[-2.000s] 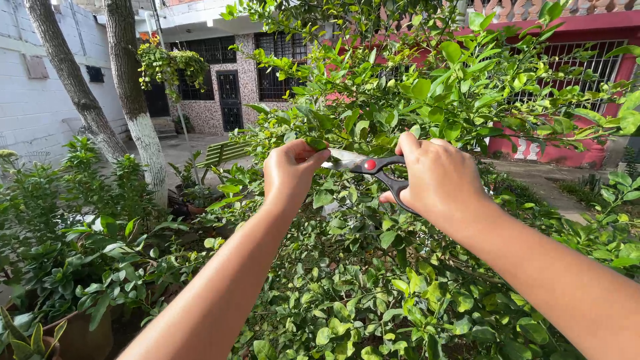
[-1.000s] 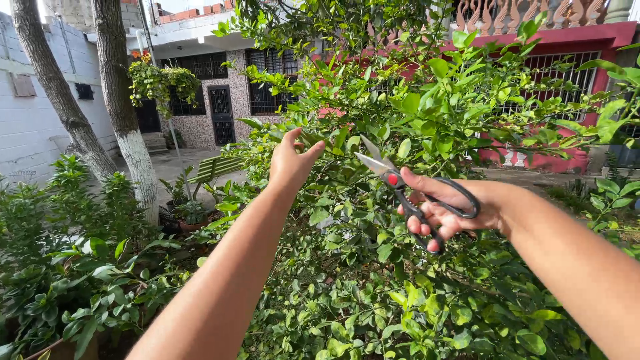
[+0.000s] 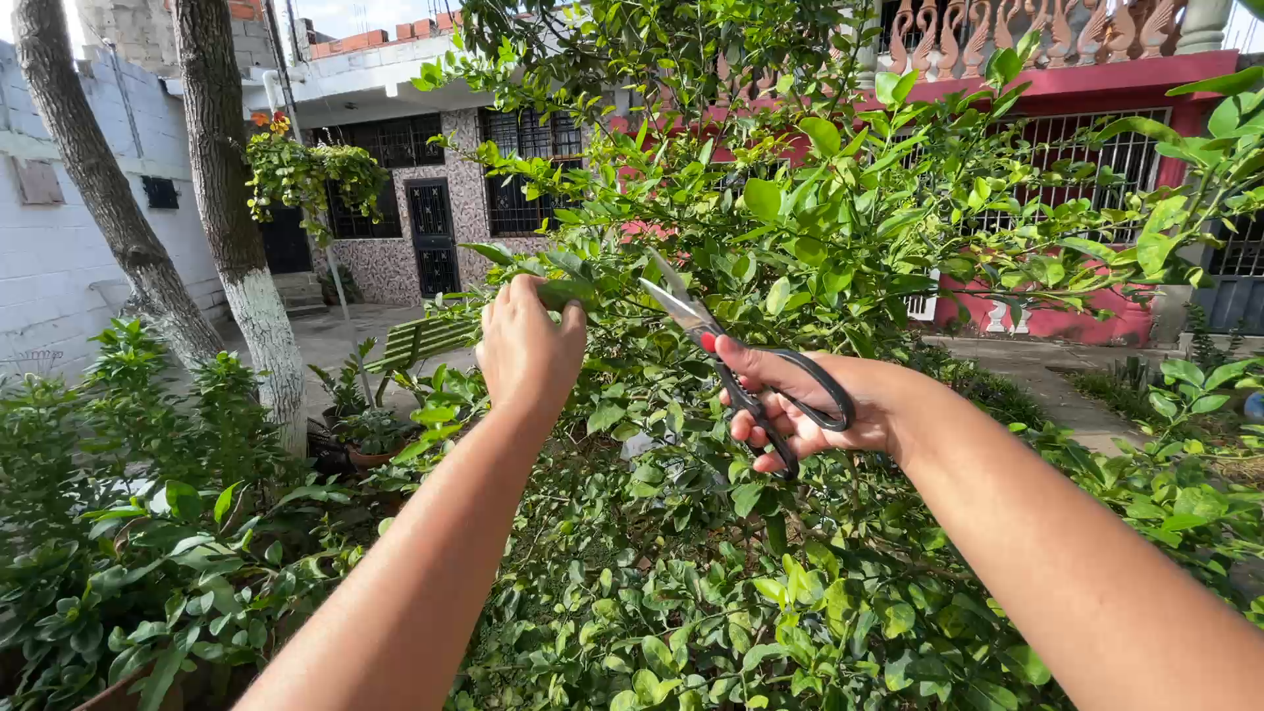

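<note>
A leafy green bush (image 3: 691, 553) fills the middle of the head view. My left hand (image 3: 531, 346) is at its upper left part, fingers closed on a leafy sprig (image 3: 565, 288); the stem itself is hidden. My right hand (image 3: 815, 400) holds black-handled scissors (image 3: 743, 387) with a red pivot, the thumb and fingers at the two handle loops. The steel blades are parted and point up and left, a short way to the right of my left hand, with foliage behind them.
Two tree trunks (image 3: 232, 197), partly painted white, rise at the left. A green slatted bench (image 3: 420, 343) stands behind my left hand. Potted plants (image 3: 370, 439) and dense plants are at the lower left. Leafy branches (image 3: 1066, 267) reach out to the right, before a pink wall (image 3: 1062, 314).
My left hand, with fingers apart one second ago, has closed on a sprig. Two seconds ago the scissors were up against my left hand; they have since moved away from it, with blades parted.
</note>
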